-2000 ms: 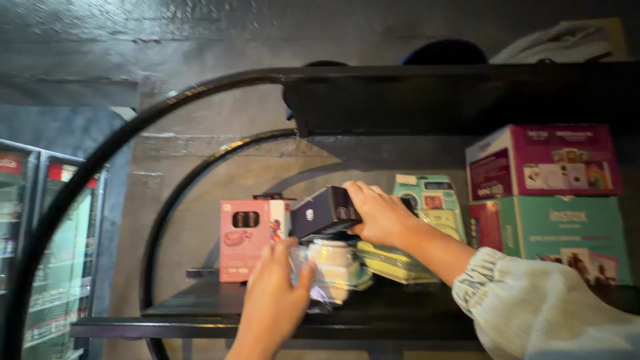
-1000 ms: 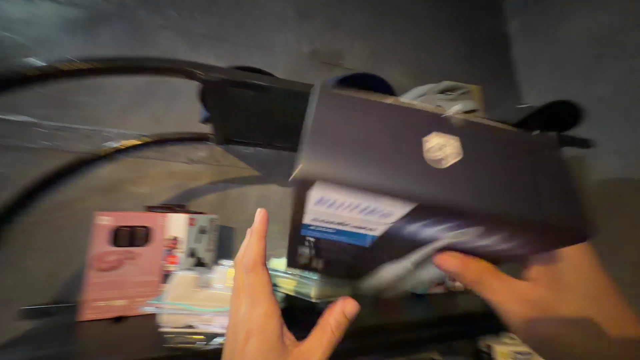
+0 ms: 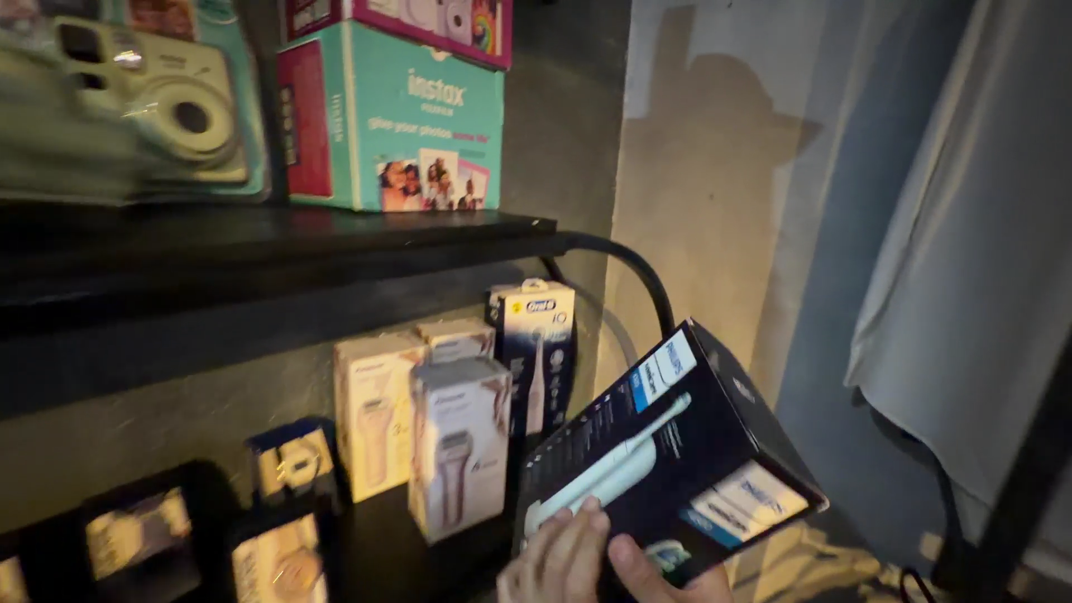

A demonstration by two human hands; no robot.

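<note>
A dark Philips electric toothbrush box [image 3: 624, 452] is tilted in front of the lower shelf, its printed toothbrush slanting up to the right. My left hand [image 3: 559, 554] has its fingers against the lower front of the box. At the box's lower right, my right hand [image 3: 670, 578] grips it with the thumb on the front; its other fingers are hidden. Behind the box stand a dark Oral-B toothbrush box [image 3: 536, 360] and pale shaver boxes, one [image 3: 461, 448] in front of another [image 3: 377, 410].
Above runs a black shelf [image 3: 335, 243] with a teal Instax box [image 3: 427, 126] and a packaged instant camera [image 3: 167, 105]. Small watch boxes [image 3: 280, 561] stand at lower left. A curved black metal tube [image 3: 632, 260] ends the shelf, and a pale cloth [image 3: 946, 226] hangs at right.
The dark box has left the upper shelf and is now by the lower one. My left hand, apart from the box one second ago, now touches it. The view has swung right and down.
</note>
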